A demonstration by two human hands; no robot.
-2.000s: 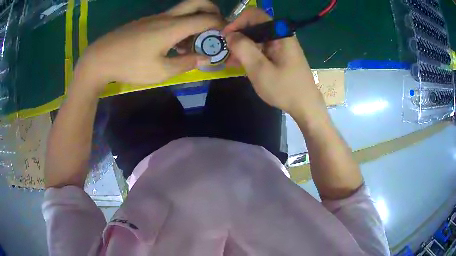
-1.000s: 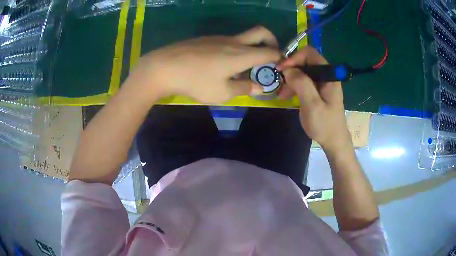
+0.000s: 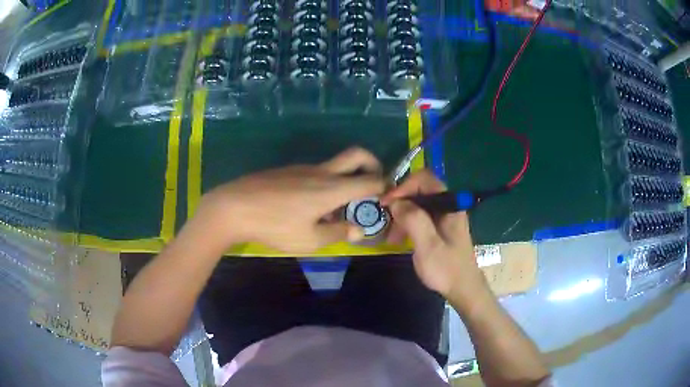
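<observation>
A small round component (image 3: 368, 215) with a silver-white ring face and grey centre sits over a wider metal base at the mat's front edge. My left hand (image 3: 303, 204) holds the component's left side between thumb and fingers. My right hand (image 3: 431, 234) holds the black test probe (image 3: 446, 201) with its blue band, fingers at the component's right side. The probe's tip is hidden by my fingers. A silver cable connector (image 3: 406, 164) runs up and right from behind the component.
A clear tray with rows of black-and-silver components (image 3: 309, 45) lies at the back. Filled trays stand at the right (image 3: 643, 151) and left (image 3: 45, 98). A red wire (image 3: 527, 147) and dark cable (image 3: 484, 83) cross the green mat. Cardboard boxes (image 3: 83, 302) lie below the edge.
The camera view has shifted, so the hands and mat sit lower and the back tray shows. Both hands keep their holds on the component and probe.
</observation>
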